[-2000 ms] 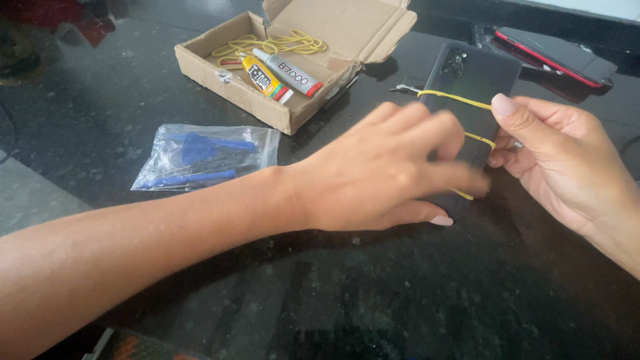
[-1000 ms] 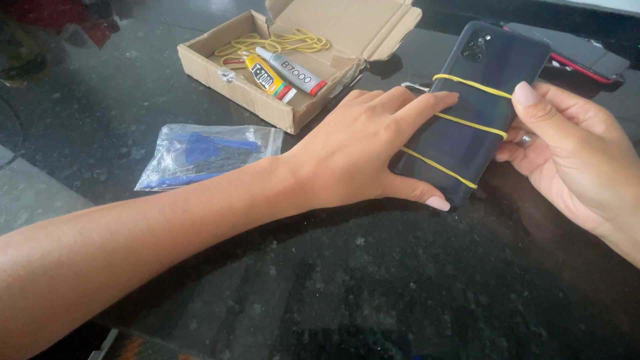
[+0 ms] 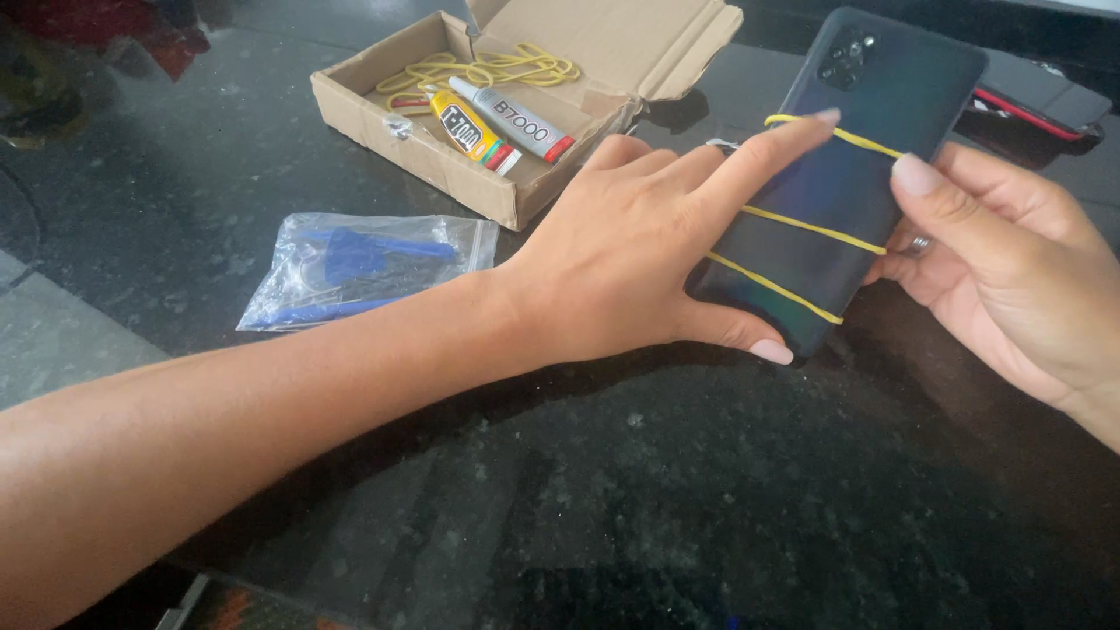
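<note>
A dark smartphone [image 3: 840, 192], back and camera cluster showing, is tilted over the counter with three yellow rubber bands [image 3: 814, 230] stretched across it. My left hand [image 3: 639, 236] grips its left side, the thumb at the lower end and the index fingertip by the top band. On the phone's right edge, my right hand [image 3: 997, 254] holds on with the thumb near the top band's end; its other fingers are partly hidden. Left of my left hand, an open cardboard box [image 3: 420, 166] holds loose yellow rubber bands [image 3: 525, 66], a yellow T-7000 glue tube [image 3: 468, 131] and a grey B7000 glue tube [image 3: 516, 118].
A clear zip bag [image 3: 293, 271] with blue plastic tools lies in front of the box, beside my left forearm. Behind my right hand lies a dark flat object with a red edge [image 3: 1032, 114]. All of this rests on a black speckled stone countertop [image 3: 612, 490].
Two seconds ago my left hand was blurred over the phone's bands; now its fingers rest along the phone's left side, and its index finger has moved up to the top band.
</note>
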